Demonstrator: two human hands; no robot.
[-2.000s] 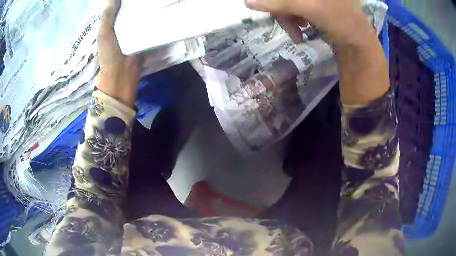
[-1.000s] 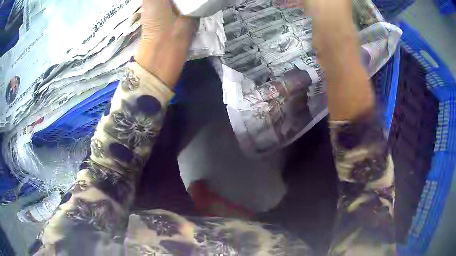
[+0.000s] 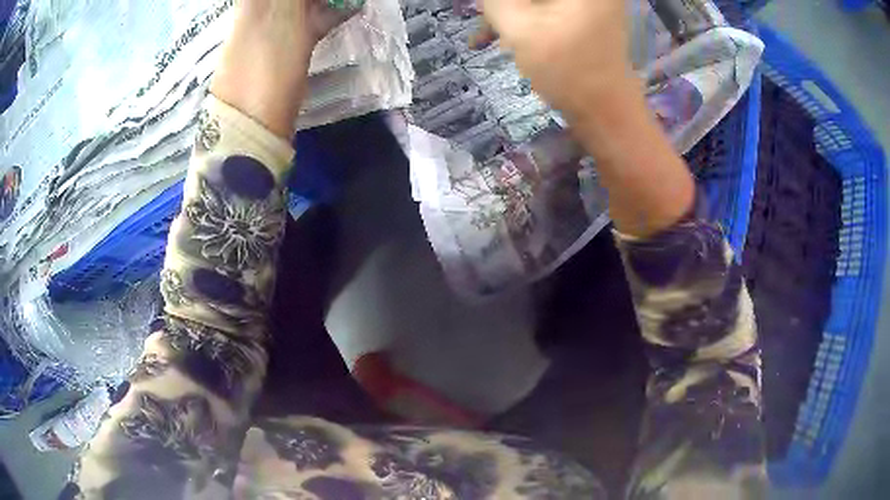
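My left hand is at the top edge, over the right side of the newspaper stack. Its fingers are cut off by the frame, and a small greenish-white bit shows beside them; what it holds is unclear. My right hand is bent over the packed rows of wrapped parts. Some of its fingers are cut off at the top, and its grip is unclear. The printed newspaper liner drapes over the near side of the packing crate.
A blue supply crate with dark parts stands at right. Blue plastic lies under the paper stack. Clear plastic scraps are at left. A red piece is low between my legs, on the grey floor side.
The white paper at my left hand has gone from view, and that hand has moved left and up. My right forearm now slants leftward, with the hand over the packed rows.
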